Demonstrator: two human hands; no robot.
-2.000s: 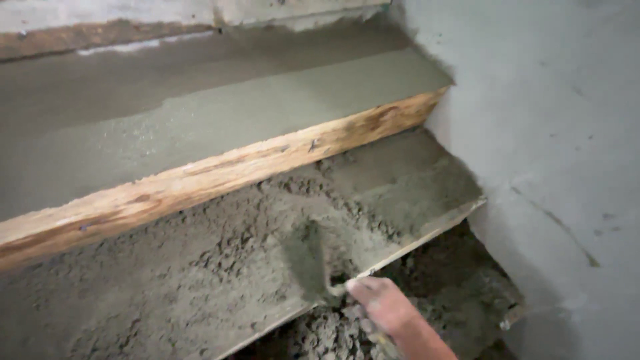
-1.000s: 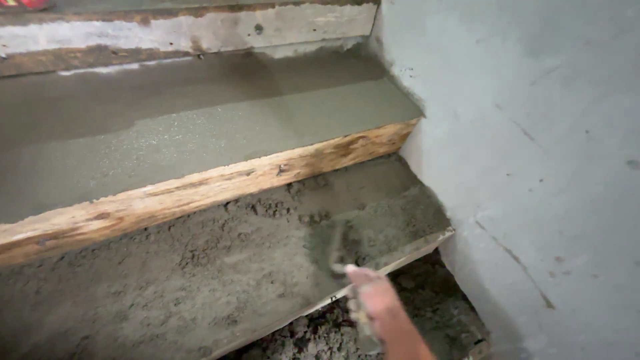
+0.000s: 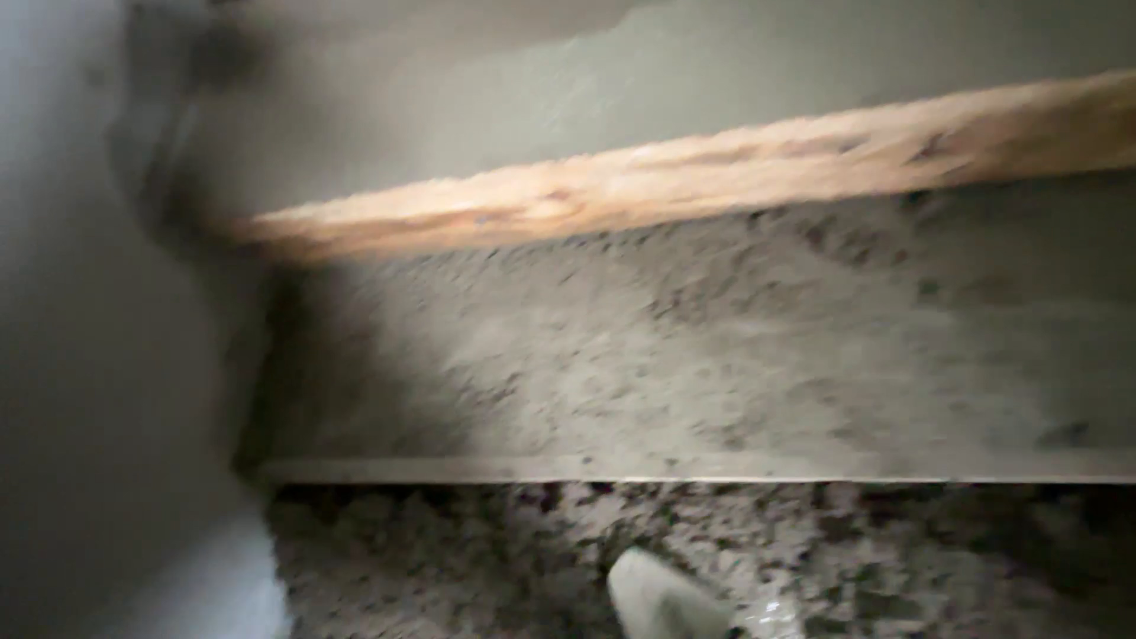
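Neither my left hand nor my right hand shows in the head view. Wet, rough concrete (image 3: 586,355) fills a stair tread between an upper wooden form board (image 3: 568,200) and a thin lower board edge (image 3: 586,469). Its surface is lumpy on the left and along the upper board, and smoother toward the right. At the bottom edge, a pale, rounded object (image 3: 666,596) sits over coarse, crumbly material; blur hides whether it is a tool or something else. The picture is blurred throughout.
A grey wall (image 3: 98,355) borders the steps on the left. Above the upper board lies a smoother concrete tread (image 3: 754,62). Below the thin board edge, rough crumbly concrete (image 3: 444,568) covers the lower step.
The view has swung left, to the other wall. The hand with a trowel, on the middle tread in both earlier frames, is out of sight.
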